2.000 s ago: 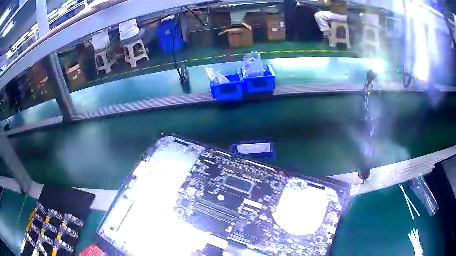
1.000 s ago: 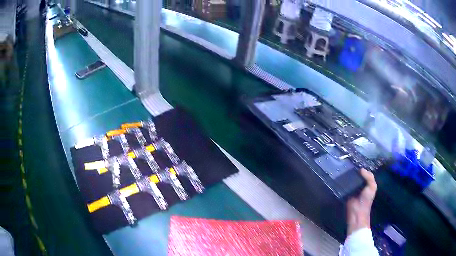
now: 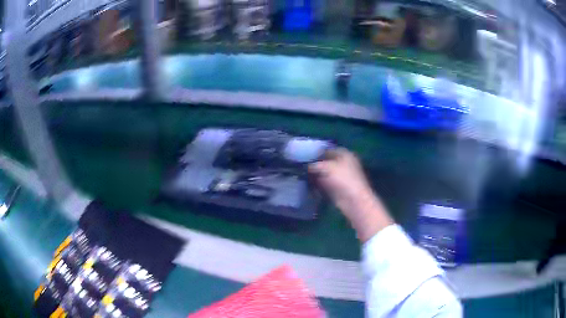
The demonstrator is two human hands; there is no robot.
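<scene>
The laptop case (image 3: 248,199) lies open side up on the dark green conveyor, blurred, with the dark motherboard (image 3: 248,149) and silver areas showing inside. My right hand (image 3: 338,177), bare with a white sleeve, is at the case's right edge, its fingers curled on the rim. The blur hides the exact finger contact. My left hand is out of the picture.
Red bubble wrap (image 3: 267,298) lies at the front bench edge. A black mat (image 3: 124,230) with rows of cable assemblies (image 3: 93,279) is at lower left. A blue screw bin (image 3: 440,233) stands right of my arm. Blue parts bins (image 3: 422,109) stand across the line.
One second ago my right hand held the case by its near right corner. The case now lies more level across the view, with the hand at its right edge. The camera view has swung right.
</scene>
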